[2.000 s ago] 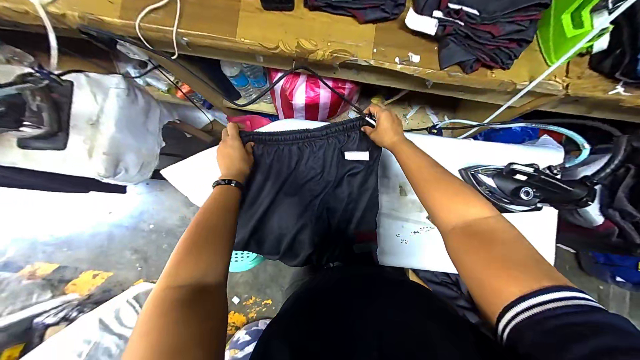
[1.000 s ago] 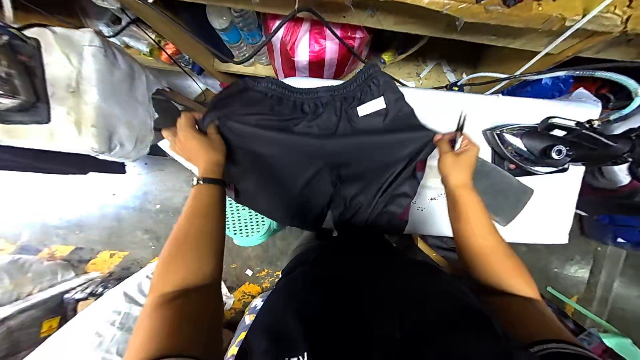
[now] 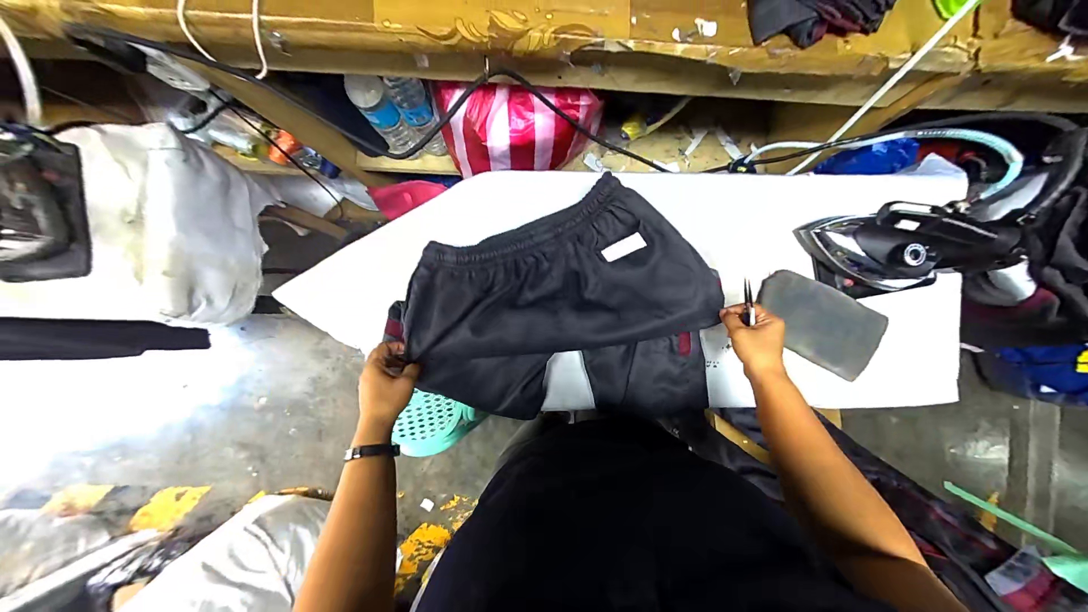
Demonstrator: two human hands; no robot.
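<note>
Dark elastic-waist shorts (image 3: 544, 289) with a white label patch lie across a white-covered ironing board (image 3: 765, 204), the waistband toward the far side. My left hand (image 3: 388, 378) pinches the fabric at their left lower edge. At the right edge my right hand (image 3: 755, 336) grips the cloth and also holds small pointed metal snips or tweezers (image 3: 748, 302), too small to tell which. One layer of the shorts is lifted and partly folded over the other, with dark red trim showing beneath. A grey flat pad (image 3: 823, 323) lies right of my right hand, below a black steam iron (image 3: 909, 242).
A wooden shelf (image 3: 527, 38) runs along the far side, with a red-and-white striped plastic bag (image 3: 518, 127) and water bottles (image 3: 395, 110) beneath. A black cable hangs in front. Another padded board (image 3: 161, 221) stands at left. A teal perforated stool (image 3: 429, 425) is below.
Both my hands have moved from the waistband down to the lower edges of the shorts. The shorts, held up by the waistband at first, now lie on the board. The grey pad has come into view.
</note>
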